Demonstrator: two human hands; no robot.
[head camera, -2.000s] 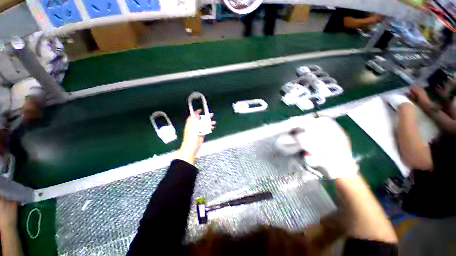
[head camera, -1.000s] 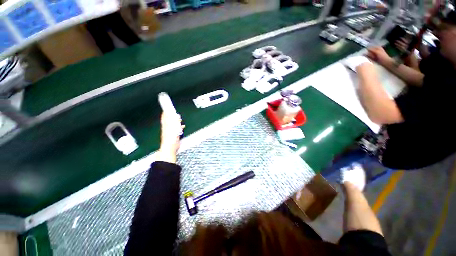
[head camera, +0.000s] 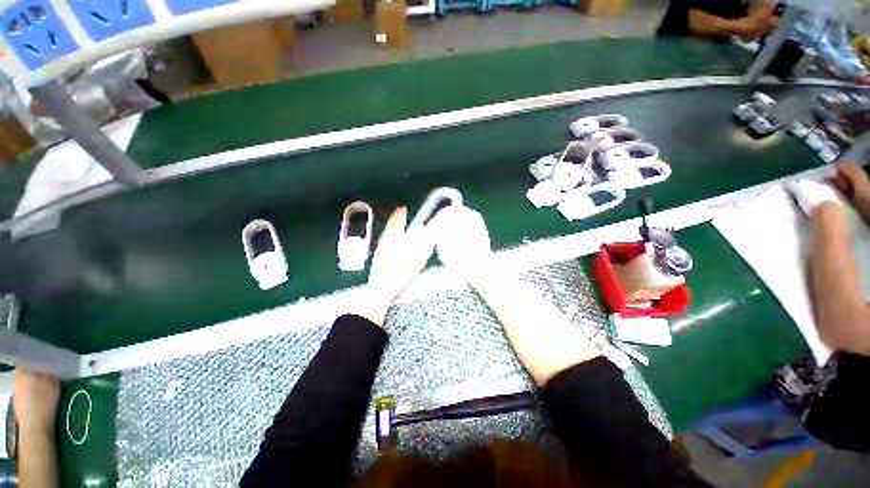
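My bare left hand (head camera: 399, 255) and my white-gloved right hand (head camera: 462, 238) are close together over the conveyor's near rail. A white loop-shaped housing (head camera: 441, 198) is between them, its looped end pointing up and away. Both hands are on its lower part, which they hide. Two more housings stand out to the left on the green belt, one near my left hand (head camera: 355, 236) and one farther left (head camera: 264, 254). A small hammer (head camera: 458, 410) lies on the bubble wrap mat (head camera: 238, 381), its far end partly hidden by my right sleeve.
Several housings (head camera: 601, 167) are piled on the belt (head camera: 172, 253) at right. A red bin (head camera: 630, 286) holds a bottle and a thin dark stick, with a white slip (head camera: 641, 331) beside it. A thin pale ring (head camera: 80, 416) lies at left. Neighbours' arms show at both sides.
My right hand has come from the lower right to the housing at my left hand. Another housing now lies just left of my left hand. The single housing before the pile is no longer seen there.
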